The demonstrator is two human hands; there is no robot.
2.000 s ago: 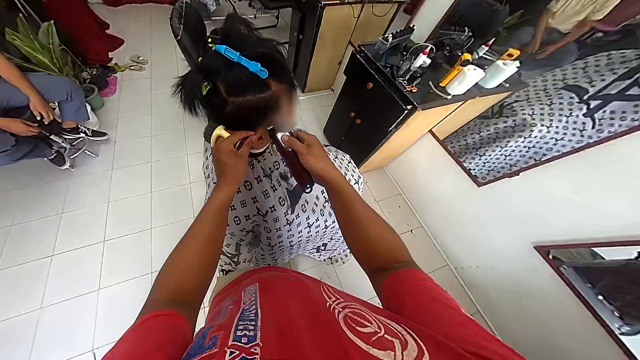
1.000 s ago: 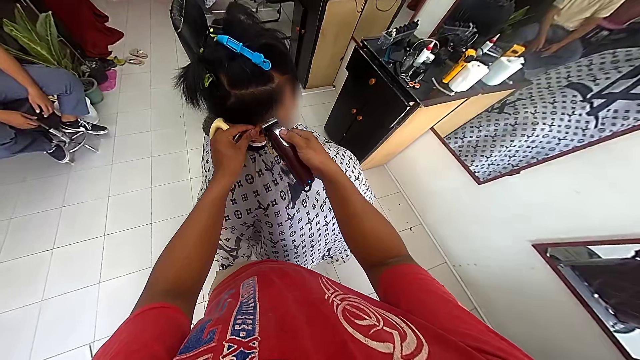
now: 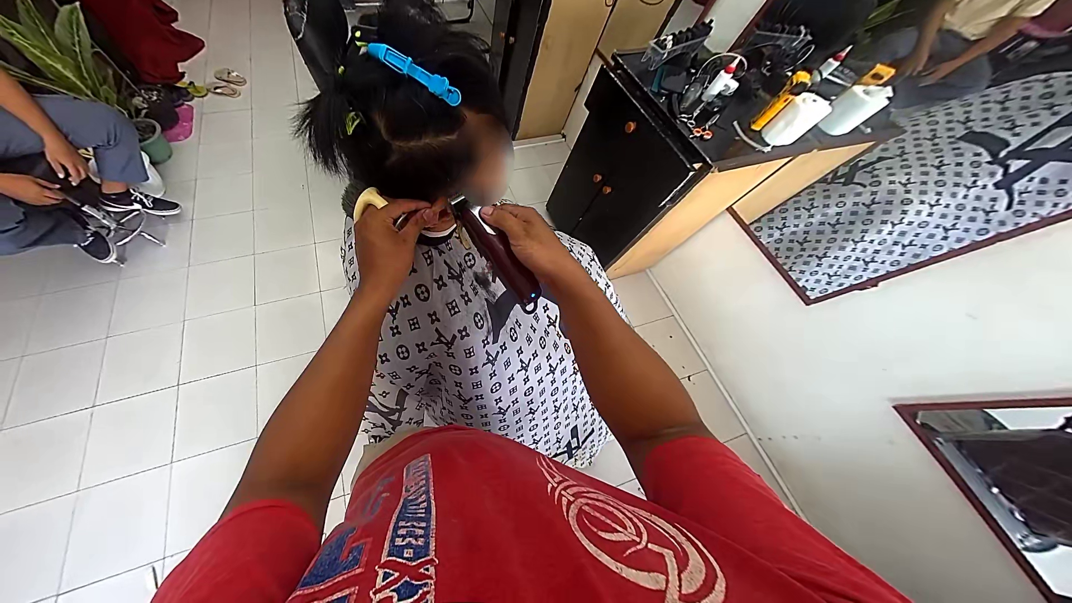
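A seated person wears a white patterned barber cape (image 3: pixel 494 360), with black hair (image 3: pixel 410 159) parted in sections and a blue hair clip (image 3: pixel 414 74) on top. My right hand (image 3: pixel 528 239) is closed around a dark red hair clipper (image 3: pixel 500 258), its blade end up beside the person's ear and a small blue light at its lower end. My left hand (image 3: pixel 389 239) is at the ear, its fingertips touching it, and holds a pale yellow curved object (image 3: pixel 368 201), most of which my fingers hide; I cannot tell what it is.
At right stands a black cabinet (image 3: pixel 624 159) with cords, white bottles (image 3: pixel 796 119) and a yellow tool on top, below a wall mirror (image 3: pixel 913 176). Another person sits at left, legs (image 3: pixel 92 138) beside a potted plant (image 3: pixel 63 50). White floor tiles (image 3: pixel 218 335) lie around.
The clipper has moved up slightly, its blade end now nearer the ear than two seconds ago. My left hand stays at the ear with the pale yellow object.
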